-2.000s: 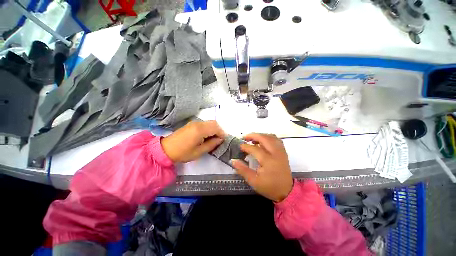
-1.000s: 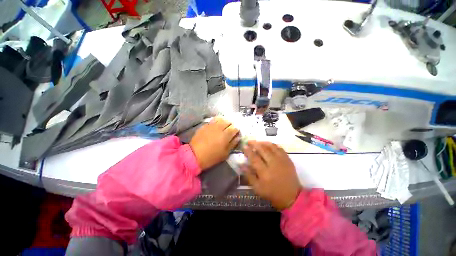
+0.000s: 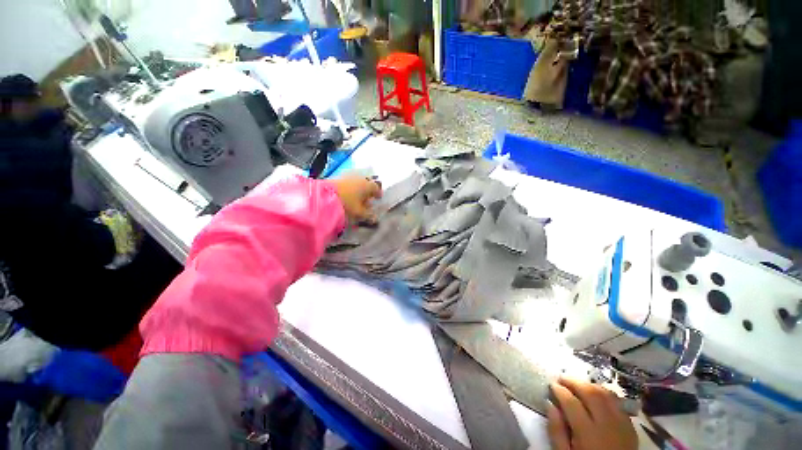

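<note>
The heap of grey cut pieces (image 3: 466, 228) lies on the white table left of the sewing machine head (image 3: 633, 290). My left hand (image 3: 358, 199) is at the far left end of the heap, its fingers bent down on the grey fabric; whether it grips a piece is unclear. My right hand (image 3: 591, 420) is near the presser foot area at the lower right, its fingertips on the end of a long grey strip (image 3: 497, 362). Part of this hand is cut off by the bottom edge. Another darker grey strip (image 3: 475, 400) hangs towards the table's front.
A second machine (image 3: 207, 132) stands at the left end of the table. A person in dark clothes (image 3: 44, 176) is at the far left. A blue crate (image 3: 607, 180) is behind the table, with a red stool (image 3: 404, 88) beyond. A black object (image 3: 668, 402) lies right of my right hand.
The view has swung to the left. My left hand has left the sewing area and reached to the heap's far end. My right hand stays near the machine, and long strips now lie beside it.
</note>
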